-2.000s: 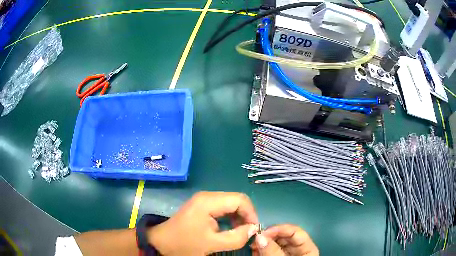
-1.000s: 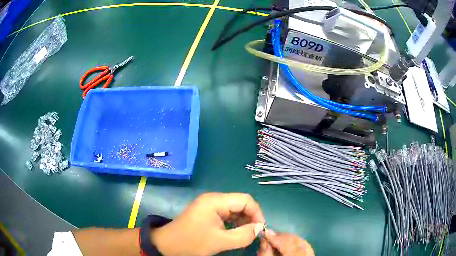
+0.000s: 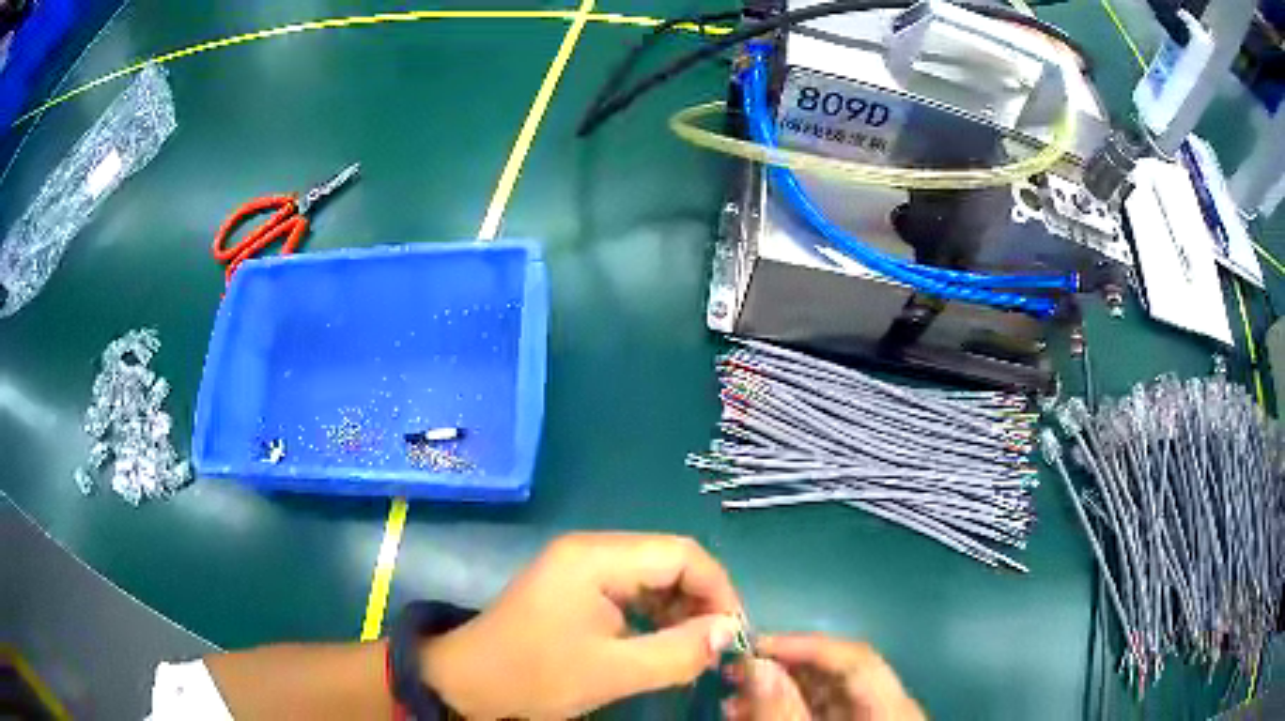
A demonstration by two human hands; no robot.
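My left hand (image 3: 585, 620), with a dark band at the wrist, is at the bottom centre. Its thumb and forefinger pinch tiny whitish and greenish cores (image 3: 740, 641) at a cable end. My right hand (image 3: 824, 679) is beside it, cut off by the bottom edge, its fingertips touching the same cable end. The rest of that cable is hidden by the fingers. A loose pile of grey cables (image 3: 874, 451) with bare coloured ends lies beyond the hands to the right.
A blue bin (image 3: 374, 486) holds offcuts and a black-and-white cylinder (image 3: 436, 435). Orange-handled pliers (image 3: 268, 228), a clear bag (image 3: 92, 183) and clear plugs (image 3: 130, 423) lie left. The 809D machine (image 3: 832, 289) stands behind the pile; a larger cable bundle (image 3: 1184, 521) is far right.
The right hand's fingers have shifted and bent at the cable end, where thin cores now show. The left hand keeps its pinch. The whole view has shifted slightly.
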